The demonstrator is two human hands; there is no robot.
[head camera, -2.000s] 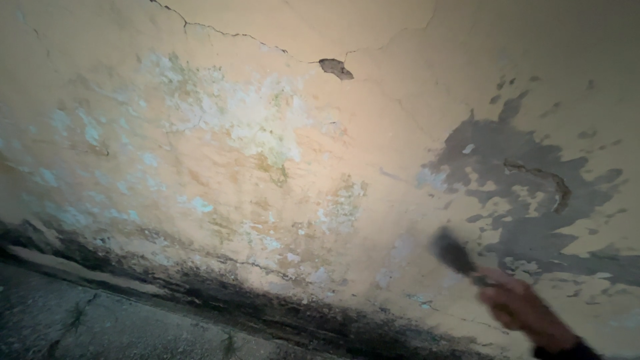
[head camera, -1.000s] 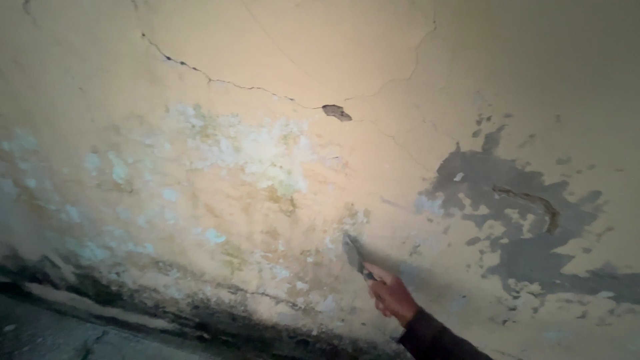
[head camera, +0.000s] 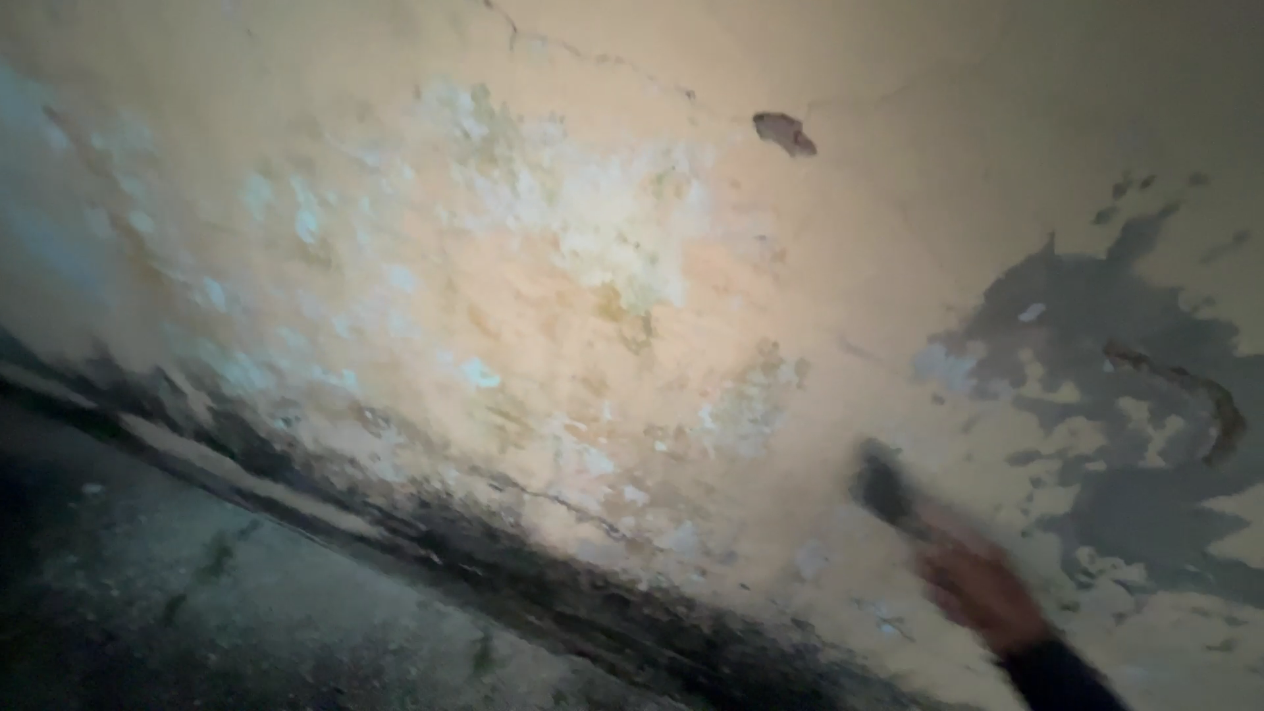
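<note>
At the lower right, my right hand (head camera: 978,583), in a dark sleeve, is closed on a dark hand tool (head camera: 884,486), probably a scraper; motion blurs its blade. The tool points up and left, over the stained, peeling painted wall (head camera: 632,395). Whether its tip touches the wall cannot be told. Just right of the tool, a large grey bare patch (head camera: 1126,504) shows where the paint is off. My left hand is not in view.
A small chipped hole (head camera: 785,133) lies on a thin crack higher up. A curved gouge (head camera: 1224,415) marks the grey patch. Blackened, crumbling plaster (head camera: 553,592) follows the wall's foot, above rough ground (head camera: 296,612) at the lower left.
My right hand with the tool moved left along the wall between the two earlier frames, and is now back to the right, nearer the grey patch. The view has shifted and tilted.
</note>
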